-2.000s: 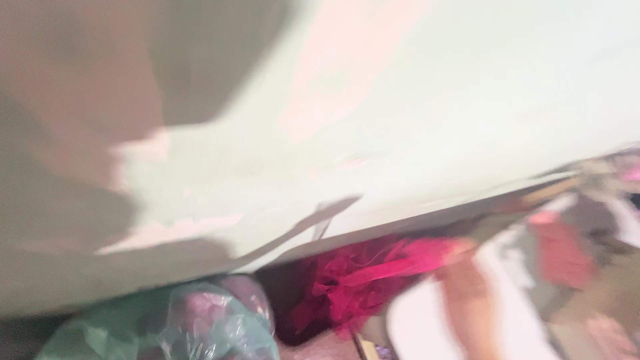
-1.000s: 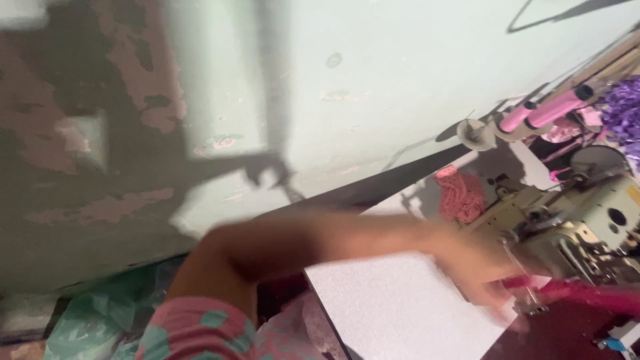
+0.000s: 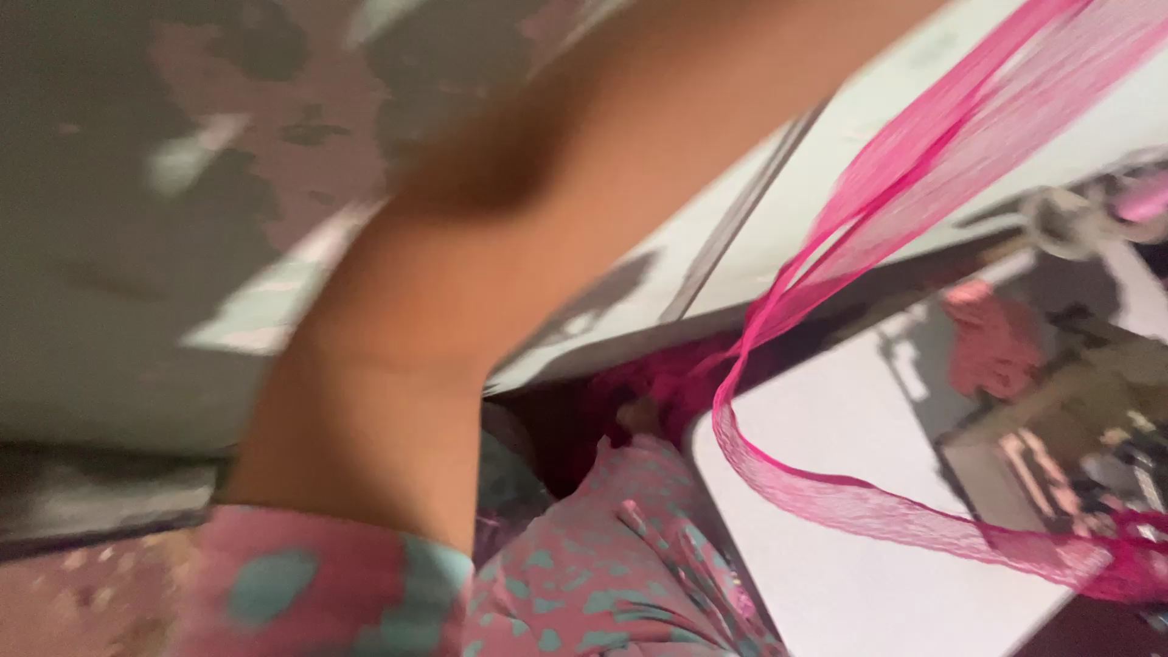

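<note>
My bent left forearm crosses the upper middle of the head view, blurred, with its hand outside the top edge. A long strip of sheer magenta fabric (image 3: 849, 502) runs down from the upper right corner, curves over the white tabletop (image 3: 812, 420) and reaches the sewing machine (image 3: 1077, 429) at the right. What holds the strip's upper end is hidden beyond the frame. More magenta fabric (image 3: 675, 379) lies low between the wall and the table. My right hand is not in view.
A peeling painted wall (image 3: 584, 338) stands close along the left and far side. A crumpled salmon-pink cloth (image 3: 990, 342) lies by the machine. A pink thread cone (image 3: 1141, 196) is behind it. My patterned trouser leg (image 3: 593, 557) and foot (image 3: 639, 415) are beside the table.
My left arm has moved from over the tabletop by the machine up toward the top of the view. The magenta strip now stretches from the machine to the upper right. The view has swung.
</note>
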